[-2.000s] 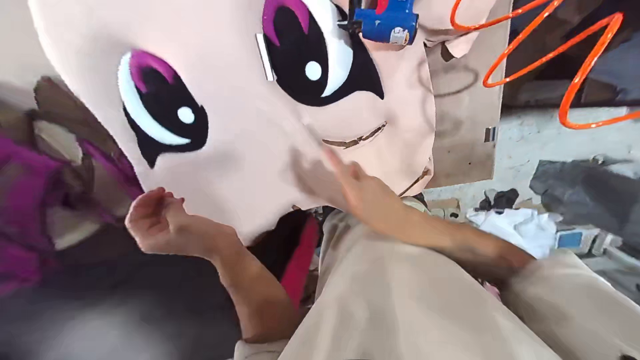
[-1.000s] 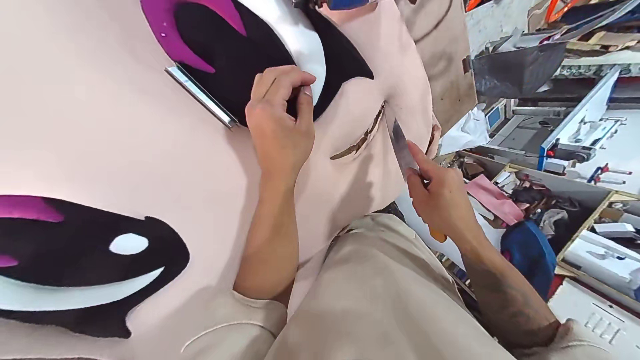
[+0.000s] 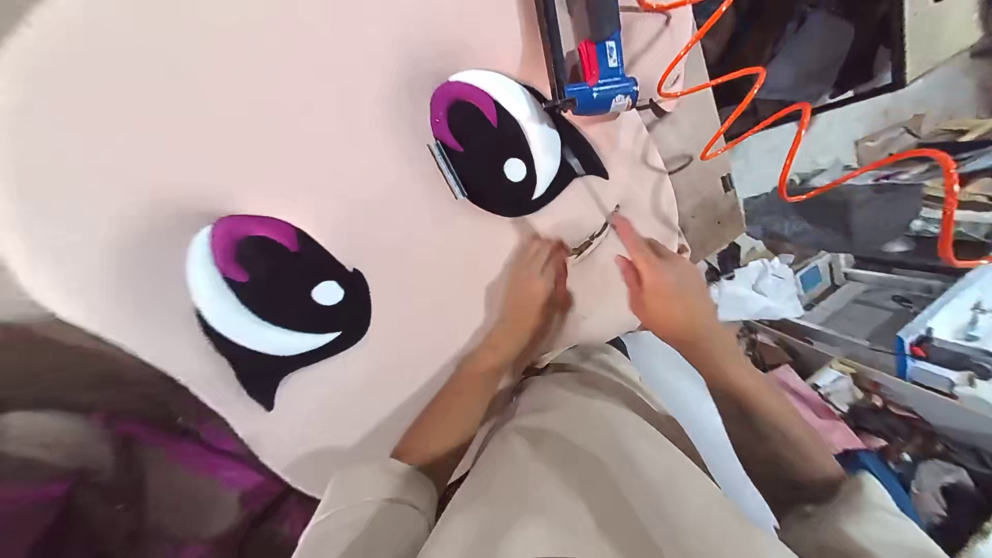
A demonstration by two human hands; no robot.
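A large pale pink fabric-covered panel (image 3: pixel 403 217) carries two cartoon eyes in black, white and magenta, the left eye (image 3: pixel 279 298) and the right eye (image 3: pixel 508 143). A short slit (image 3: pixel 593 239) in the pink cover lies below the right eye. My left hand (image 3: pixel 535 291) rests at the slit's lower left end, fingers bent; whether they pinch the cloth's edge I cannot tell. My right hand (image 3: pixel 663 283) has its index finger pointed at the slit's upper right end, and no tool shows in it. A strip of staples (image 3: pixel 447 172) lies against the right eye's edge.
A blue pneumatic staple gun (image 3: pixel 604 85) lies on the panel above the right eye. An orange coiled air hose (image 3: pixel 798 147) runs across the upper right. White crumpled material (image 3: pixel 759 288) and open boxes of scraps and tools stand at the right. Dark and magenta cloth (image 3: pixel 170 473) is at lower left.
The knife that my right hand held one second ago no longer shows in it. My left hand has moved from the right eye to the slit. The view has shifted widely.
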